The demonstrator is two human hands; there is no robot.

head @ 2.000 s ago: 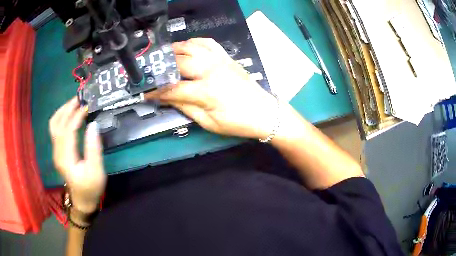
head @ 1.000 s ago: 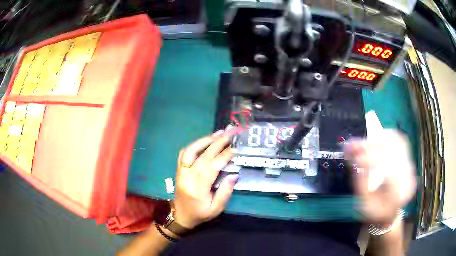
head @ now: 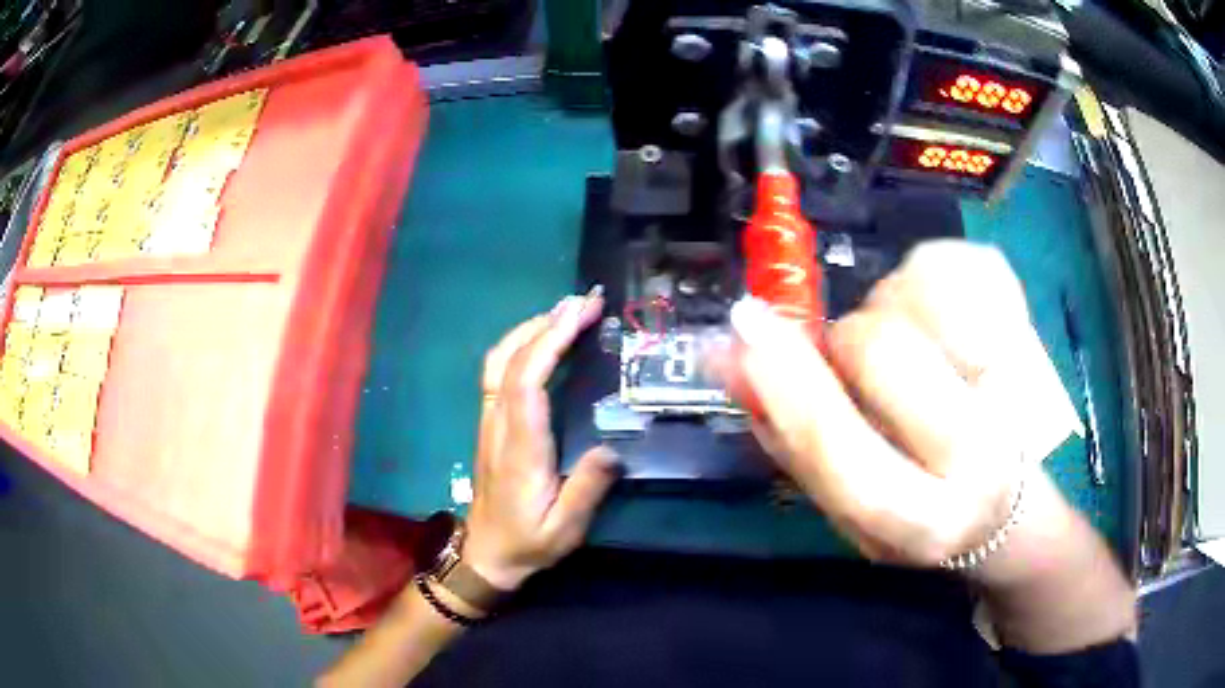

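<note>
The black test fixture (head: pixel 685 457) stands in front of me. An LED display module (head: pixel 658 370) lies in it, its left digit visible and its right part hidden by my right hand. The red clamp handle (head: pixel 782 249) points down towards me. My right hand (head: pixel 900 403), slightly blurred, is around the handle's lower end. My left hand (head: pixel 531 450) rests at the fixture's left edge, thumb and fingers apart, holding nothing.
A large red bin (head: pixel 329 323) with yellow pieces (head: pixel 148 188) stands at the left. Panel meters (head: pixel 987 94) with red digits are behind the fixture. White paper (head: pixel 1055 390), a pen (head: pixel 1083 390) and a cardboard stack (head: pixel 1162 336) are at the right.
The view has swung left, bringing in the bin and meters. My right hand has left the module and taken the red handle, which now points down. My left hand stays beside the fixture.
</note>
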